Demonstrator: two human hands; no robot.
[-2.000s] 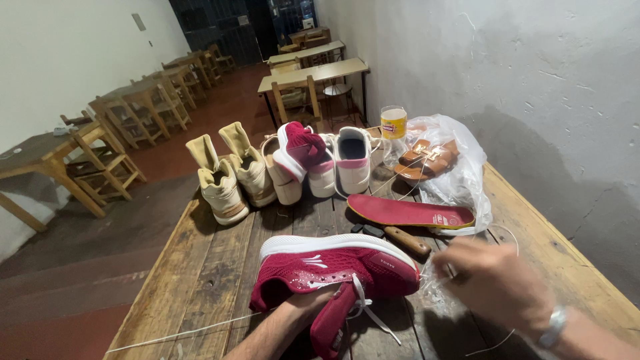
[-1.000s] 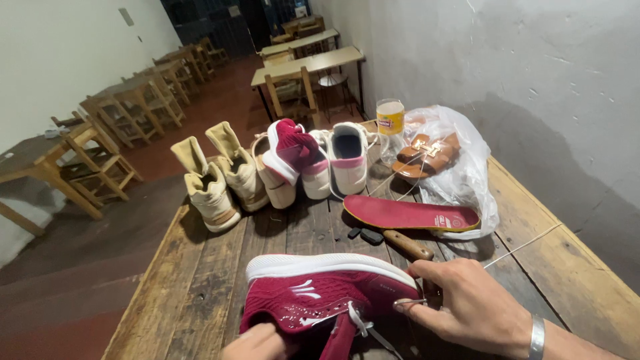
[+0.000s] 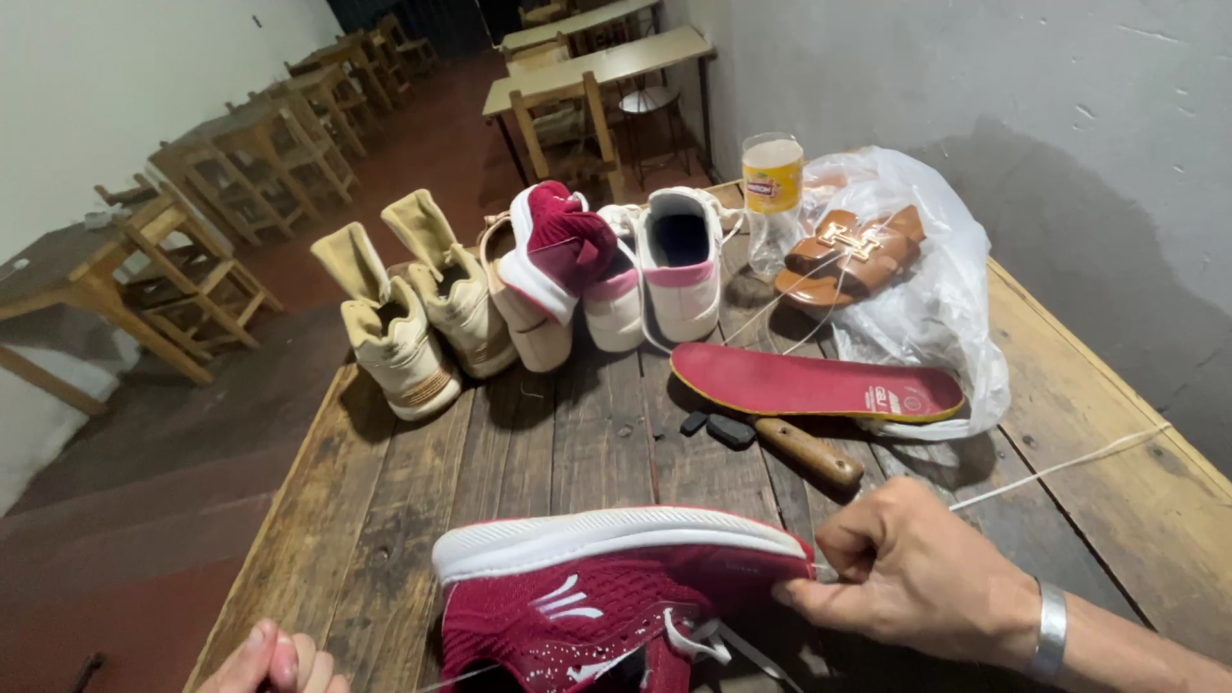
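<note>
A maroon sneaker with a white sole lies on its side on the wooden table, laces hanging loose. At its toe end, my right hand, with a metal bracelet on the wrist, pinches a pale thread that runs off to the right. My left hand, fingers curled, is at the bottom left, apart from the shoe; a thin thread runs from the shoe opening toward it, but whether the fingers grip it is hidden. Beyond the shoe lie a red insole and a wooden tool handle.
Across the table stand beige high-top shoes, white shoes and another maroon sneaker. A cut plastic bottle, brown sandals on a plastic bag and small black pieces are near. A wall borders the right.
My left hand, inside the shoe two seconds ago, is now out and to the left of it. My right hand has come to the shoe's toe end.
</note>
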